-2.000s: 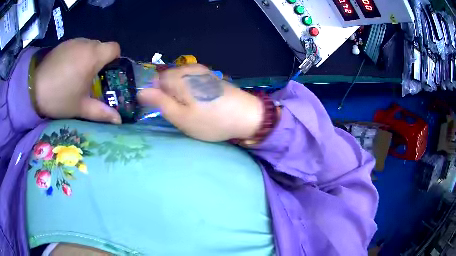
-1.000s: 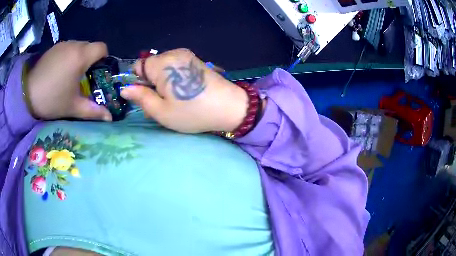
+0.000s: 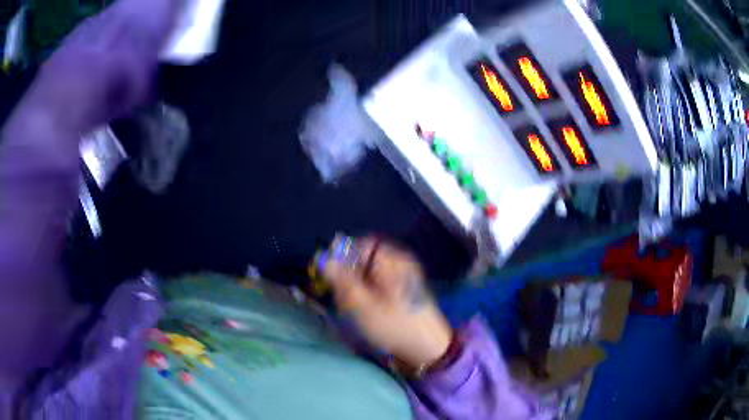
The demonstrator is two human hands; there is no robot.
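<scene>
The picture is blurred. My right hand (image 3: 382, 297) is low in the middle, near the bench edge, with its fingers closed on a small silvery-blue probe (image 3: 343, 248). Yellow shows beside the fingertips, perhaps the lead wires. My left arm in a purple sleeve (image 3: 62, 164) reaches up at the left; the left hand is out of the picture past the top edge. The device unit seen before does not show. The white tester (image 3: 448, 107) stands at the right of the bench with its red number displays lit.
A crumpled clear bag (image 3: 333, 131) lies against the tester's left side, another (image 3: 160, 148) further left. Bagged units (image 3: 694, 135) stand in rows at far right. A red stool (image 3: 653, 275) and an open carton (image 3: 575, 316) are on the blue floor.
My left hand has left the unit and gone up out of the picture. My right hand has moved right, apart from it. The view has shifted, showing more of the tester.
</scene>
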